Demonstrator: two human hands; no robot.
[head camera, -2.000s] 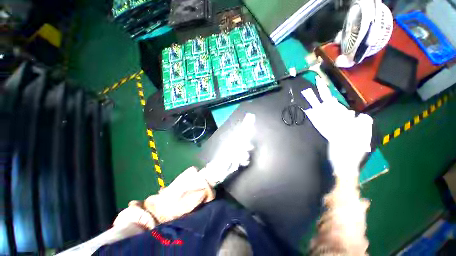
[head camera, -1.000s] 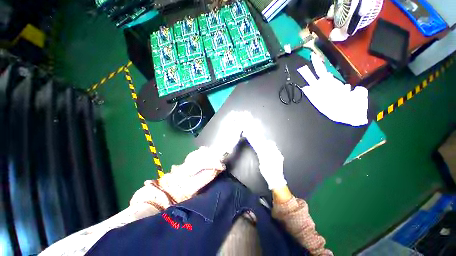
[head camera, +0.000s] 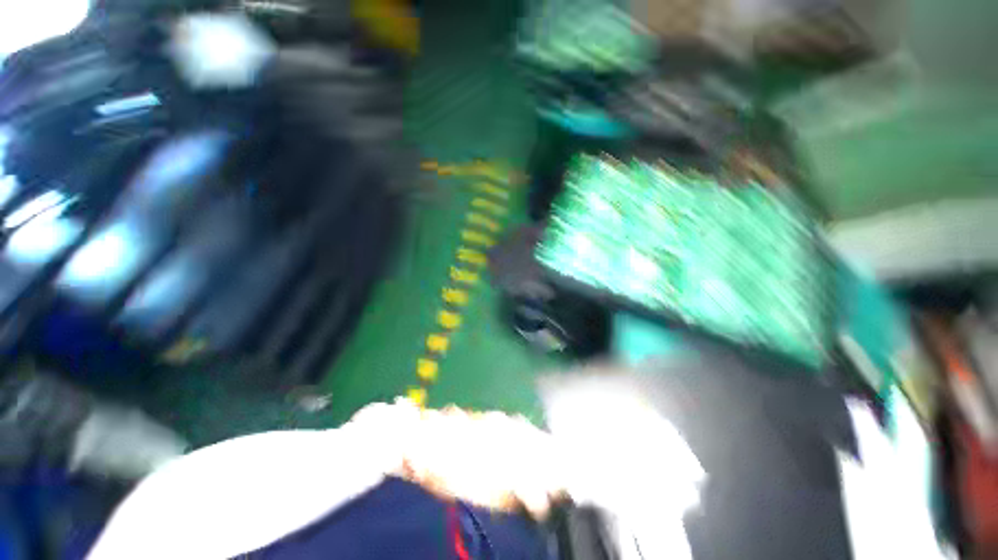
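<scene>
The head view is strongly blurred. My left hand (head camera: 618, 438), in a white glove, is an overexposed patch over the left part of the dark mat (head camera: 766, 448). Its fingers and anything in them cannot be made out. A white shape (head camera: 653, 534) runs down from it to the bottom edge; it may be my right hand, but the two merge in glare. Green circuit boards (head camera: 689, 257) lie in close rows on their tray, beyond the mat. A white cloth or glove-like piece (head camera: 892, 470) lies at the mat's right side.
Black ribbed racks (head camera: 219, 208) fill the left side. Yellow-black tape (head camera: 454, 290) crosses the green floor. A dark round wheel-like part (head camera: 538, 323) is beside the tray's near-left corner. Teal bench surface (head camera: 646, 339) shows below the tray. A red-brown surface (head camera: 979, 481) is at the right edge.
The view has swung left, so boards, mat and white piece appear further right and lower, with heavy blur. My two hands, both distinct a second ago, now blend in glare.
</scene>
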